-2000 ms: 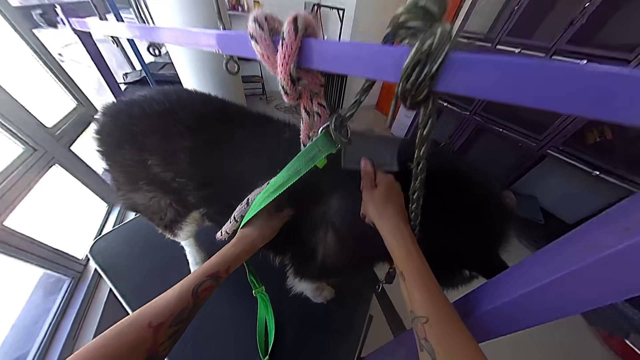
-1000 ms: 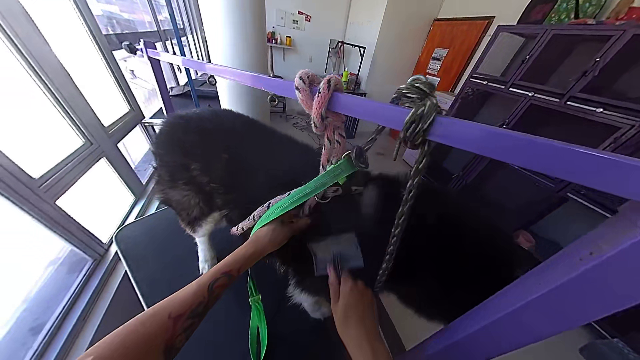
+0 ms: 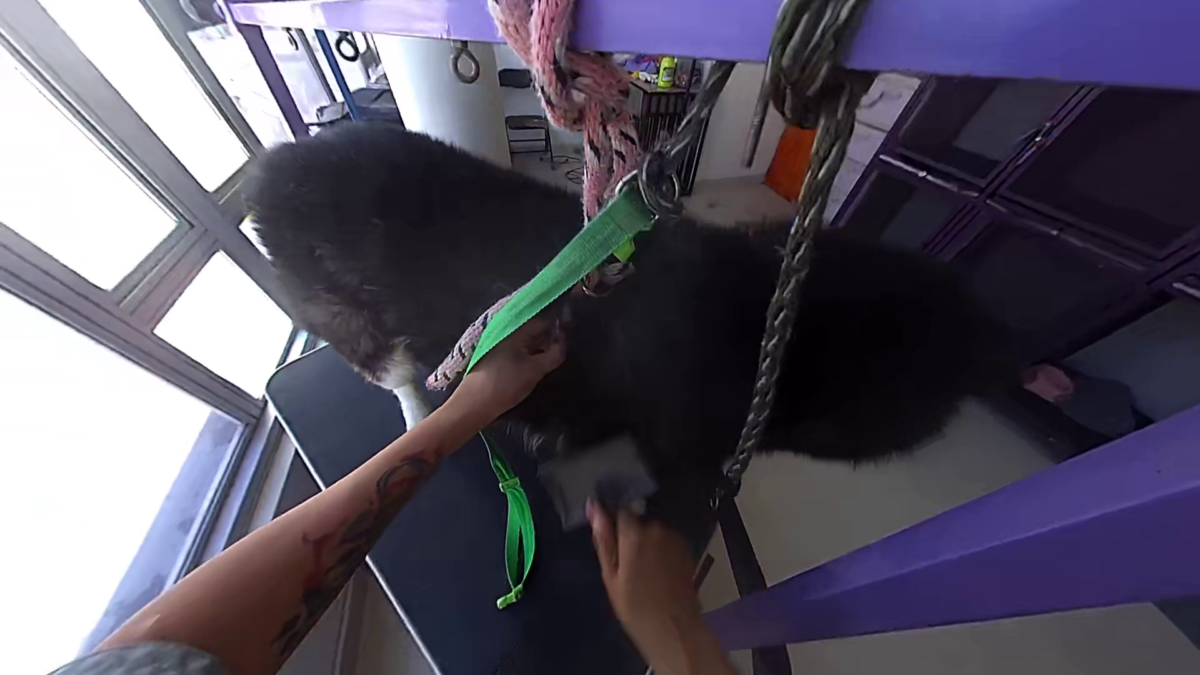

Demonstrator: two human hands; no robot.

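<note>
A black, thick-coated dog [image 3: 422, 216] with a white lower leg stands on a dark grooming table [image 3: 375, 469]. My left hand [image 3: 516, 366] rests in the coat of its side, under a green webbing strap [image 3: 562, 272]; whether its fingers grip fur cannot be told. The strap joins a metal ring [image 3: 659, 187] hung from the rail, and its loose end dangles over the table. My right hand [image 3: 642, 562] holds a flat, blurred grey grooming tool [image 3: 600, 478], probably a slicker brush, against the lower coat. A dark braided rope [image 3: 787, 309] runs down just right of the tool.
A purple metal rail [image 3: 656, 33] crosses the top, with a pink rope [image 3: 600, 94] knotted on it. A purple post [image 3: 984, 534] slants through the lower right. Windows [image 3: 84, 141] stand left, and dark purple cages [image 3: 1078, 178] right.
My right hand has moved the grey tool down from high on the coat near the metal ring to low on the dog's body. My left hand stays at the strap. The view has shifted.
</note>
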